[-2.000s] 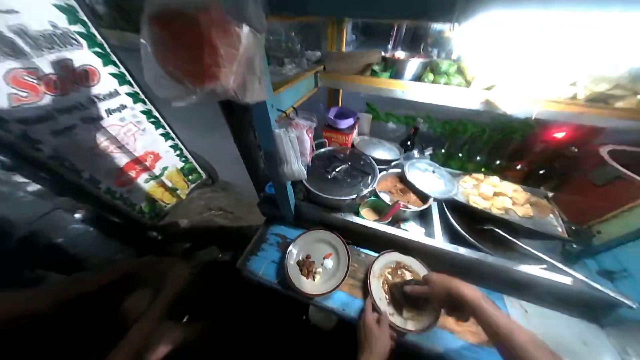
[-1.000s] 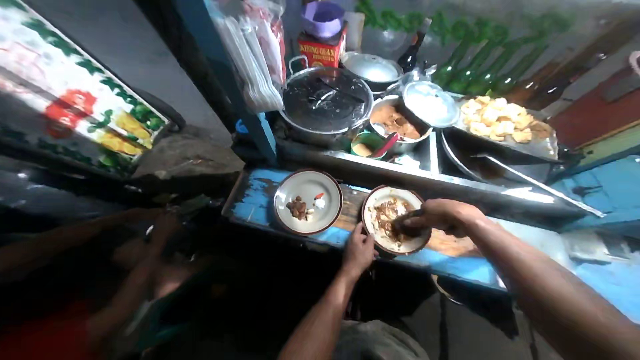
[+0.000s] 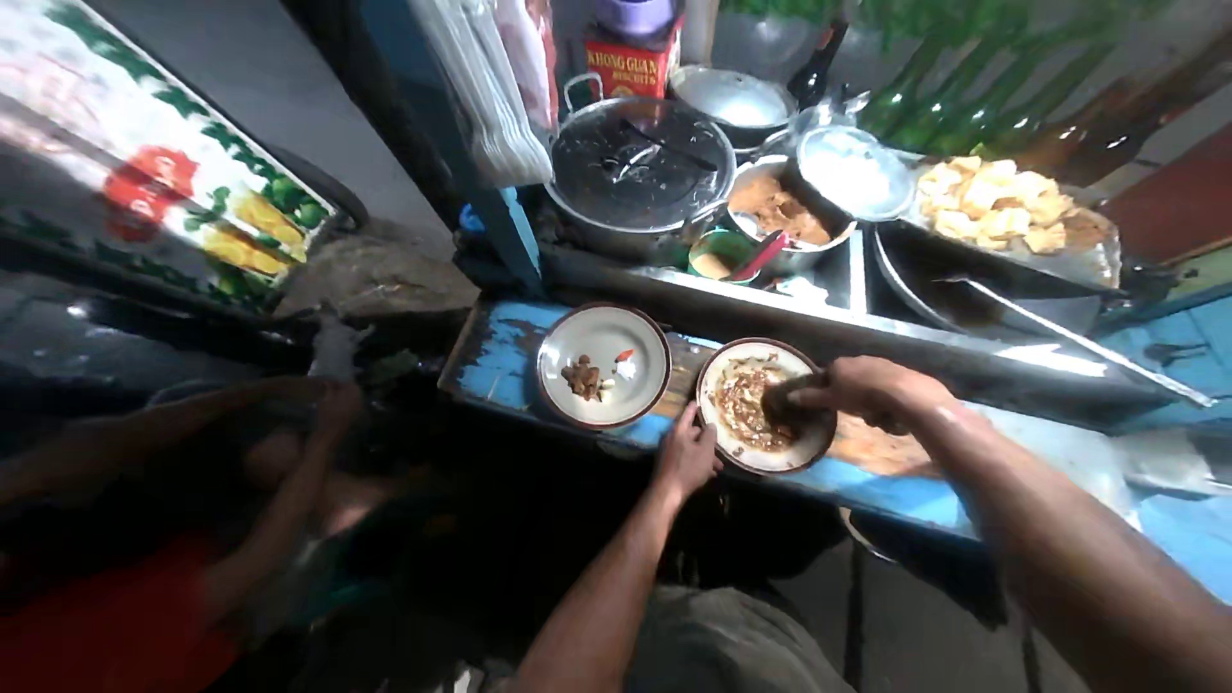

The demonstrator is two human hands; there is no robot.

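Note:
On the blue wooden ledge, a brown-rimmed plate (image 3: 729,456) holds a wet brown mash (image 3: 750,409). My left hand (image 3: 689,452) grips this plate's near left rim. My right hand (image 3: 871,393) is closed around a dark pestle (image 3: 791,400), whose end presses into the right part of the mash. To the left, untouched, lies a second brown-rimmed plate (image 3: 616,332) with a small heap of brown lumps (image 3: 583,377), some white bits and a piece of red chili (image 3: 624,356).
Behind the ledge (image 3: 515,371) stand a lidded pot (image 3: 640,168), a pan of brown paste (image 3: 778,207), a green cup (image 3: 717,255) and a tray of fried yellow pieces (image 3: 1001,207). A long metal handle (image 3: 1088,342) reaches right. Another person (image 3: 192,577) is at lower left.
The pestle has kept working in the plate, and the mash looks wetter and more spread out than one second ago. My left hand stays at the rim. The view has tilted down since the first frame.

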